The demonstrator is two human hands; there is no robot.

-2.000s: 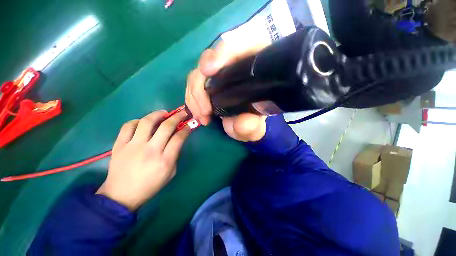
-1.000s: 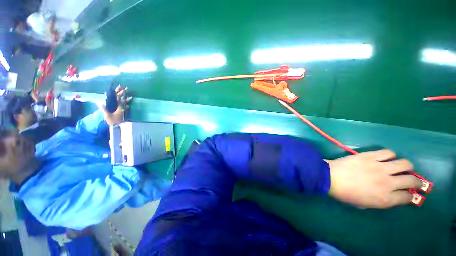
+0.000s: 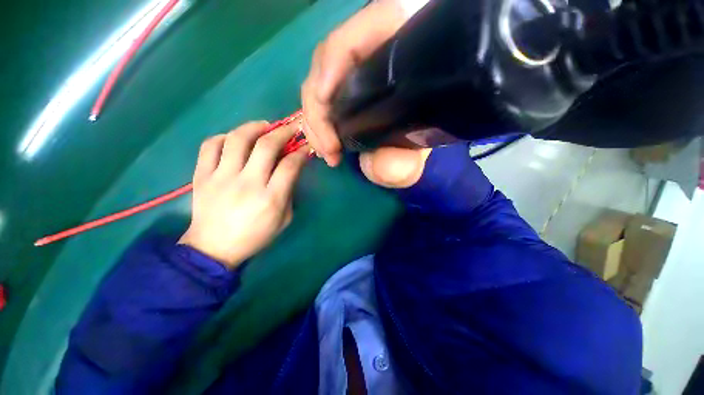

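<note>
My left hand (image 3: 241, 194) is palm down over the green bench, its fingers holding a red cable clamp (image 3: 295, 142) whose two short arms stick out past the fingertips. A red cable lead (image 3: 116, 221) trails from under the hand to the left. My right hand (image 3: 340, 81) grips the thick black electric screwdriver (image 3: 455, 77) around its front. The tool lies tilted across the upper right. Its front end is at the clamp; the bit and any screw are hidden behind my right fingers.
Another red cable (image 3: 133, 58) lies on the glossy green bench (image 3: 154, 146) at the upper left. A red piece (image 3: 2, 296) is cut off by the left edge. Cardboard boxes (image 3: 627, 251) stand on the floor at right.
One second ago the view faced the neighbour's side, with my right hand and screwdriver out of the picture. Now both show at the clamp, which my left hand still holds.
</note>
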